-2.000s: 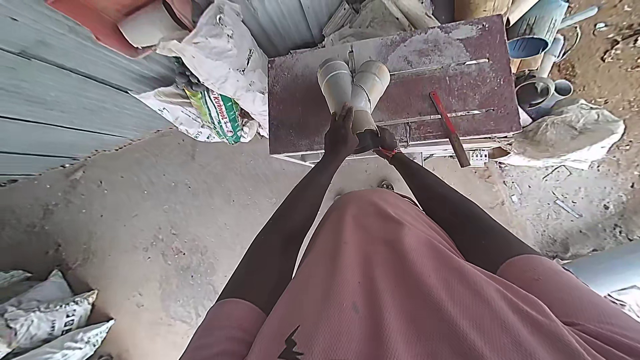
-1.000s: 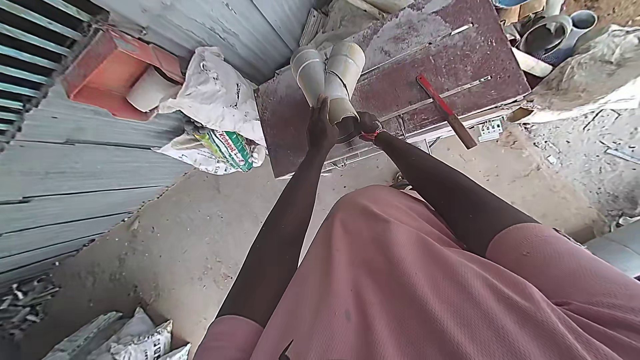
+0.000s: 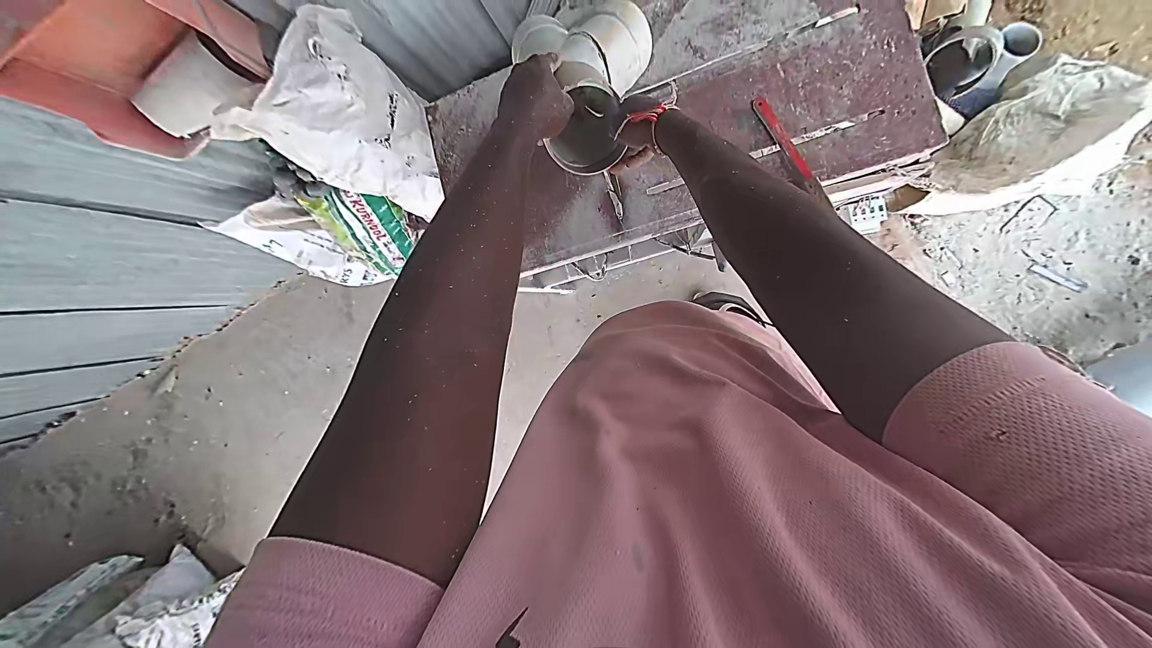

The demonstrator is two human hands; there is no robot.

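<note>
A pale plastic Y-shaped pipe fitting (image 3: 583, 58) is held over the dark red tabletop (image 3: 720, 171), its open round end facing me. My left hand (image 3: 537, 97) grips the fitting at its left side, near the fork. At the right of the open end, my right hand (image 3: 639, 133) holds the rim, with a red thread around the wrist. A red hacksaw blade or flat red-handled tool (image 3: 781, 137) lies on the tabletop to the right, partly behind my right forearm. Near the open end lies a small thin pointed tool (image 3: 615, 196).
White sacks (image 3: 346, 108) and a green-and-white printed bag (image 3: 367, 229) stand left of the table, beside an orange container (image 3: 81, 67). Pipe pieces (image 3: 1020, 40) and a sheet-covered heap (image 3: 1035, 135) are at the right. More sacks (image 3: 171, 594) lie on the floor at lower left.
The fitting has tipped, so its open lower end now faces me; before, that end was largely behind my hands. Both hands stay on it. The view has shifted.
</note>
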